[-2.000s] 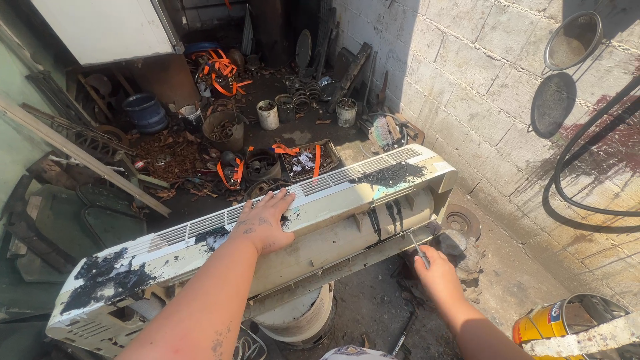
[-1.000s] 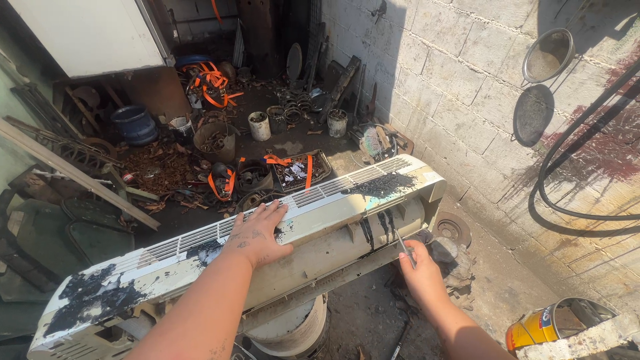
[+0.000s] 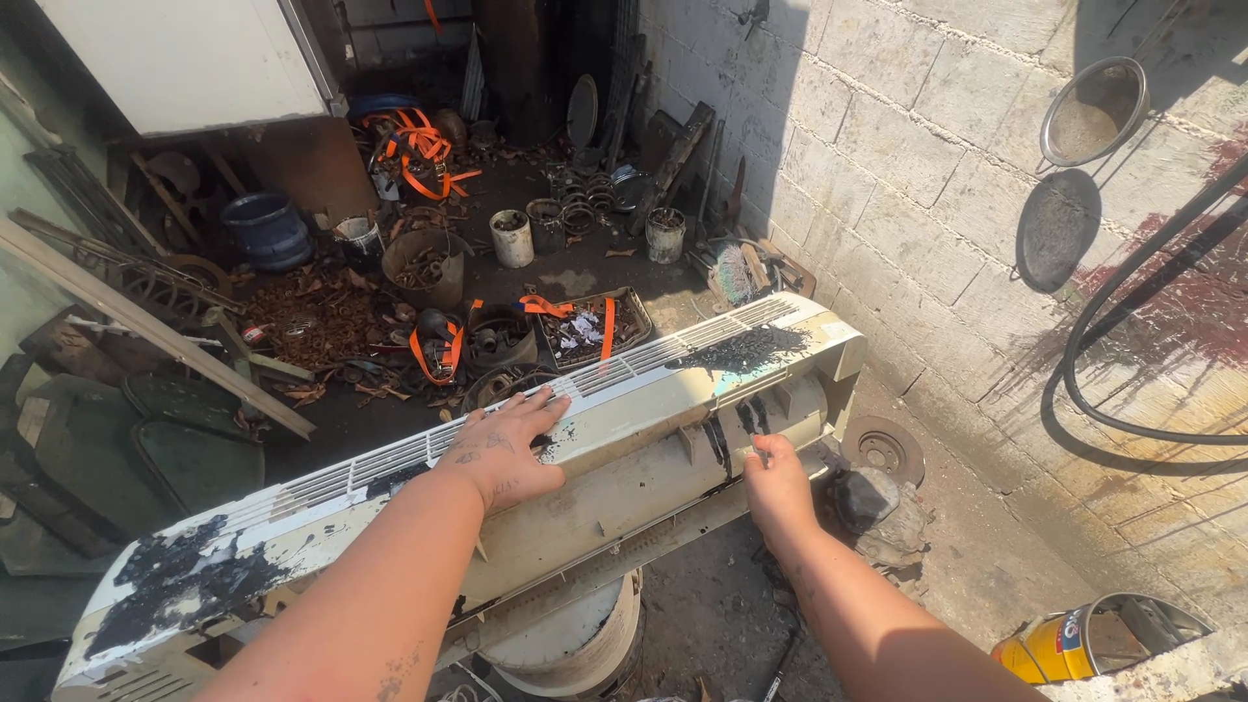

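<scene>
The off-white plastic housing of a wall air conditioner (image 3: 624, 487) lies slanted across the view, patched with flaking black coating at its left end and near its right end. On its top edge, beside the grille, my left hand (image 3: 512, 448) rests with fingers spread. My right hand (image 3: 775, 478) is closed at the housing's open inner channel, by several black streaks. A thin tool shows in that hand in the earlier frames; now only a small tip is visible at the fingers. A round whitish bucket (image 3: 585, 643) is below the housing.
A block wall (image 3: 926, 195) runs along the right, with a hanging strainer (image 3: 1097, 112) and a black hose (image 3: 1082, 370). A yellow can (image 3: 1053, 648) is at lower right, a brake disc (image 3: 882, 448) near the wall. Behind lie small buckets (image 3: 512, 239), orange straps (image 3: 419, 146) and scrap.
My right hand has moved left along the channel, from near the housing's right end to the black streaks. My left hand stays on the top edge.
</scene>
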